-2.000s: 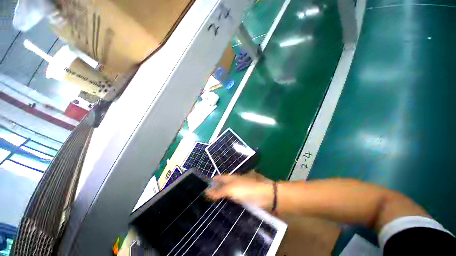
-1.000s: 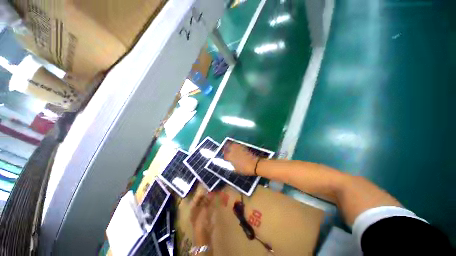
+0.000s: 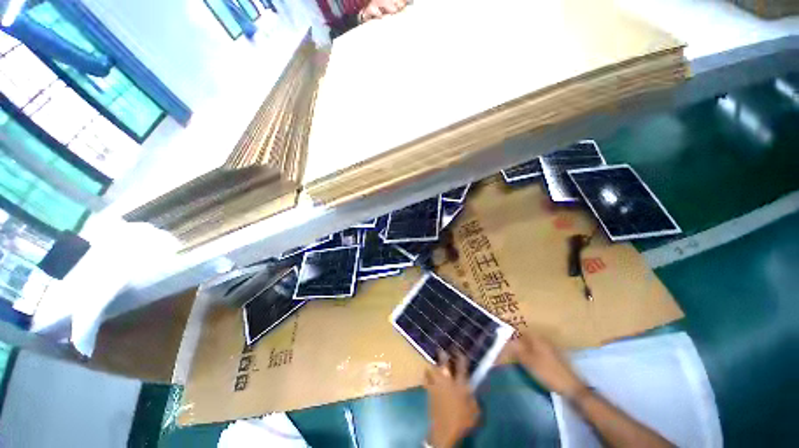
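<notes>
A solar panel (image 3: 451, 319) with a dark gridded face and pale rim is tilted over the brown printed cardboard. My left hand (image 3: 454, 407) is shut on its near edge, fingers over the face. My right hand (image 3: 545, 363), slightly blurred, is at the panel's right corner, fingertips against the rim. A pile of unbagged panels (image 3: 327, 273) overlaps on the cardboard's far left part. More panels (image 3: 624, 201) lie at its far right corner. A white foam bag (image 3: 638, 394) lies at the lower right, partly behind my right forearm.
Flattened cardboard (image 3: 377, 350) covers the green worktable. A black bundled cord (image 3: 576, 255) lies on it. Thick cardboard stacks (image 3: 499, 131) stand on the pale shelf beyond. Another white piece (image 3: 263, 433) is at the bottom left edge. Another person's hand (image 3: 384, 8) shows at the top.
The view has swung to the left and down. My right hand has left the panels at the far right. My left hand, empty a second ago, now holds a panel near me.
</notes>
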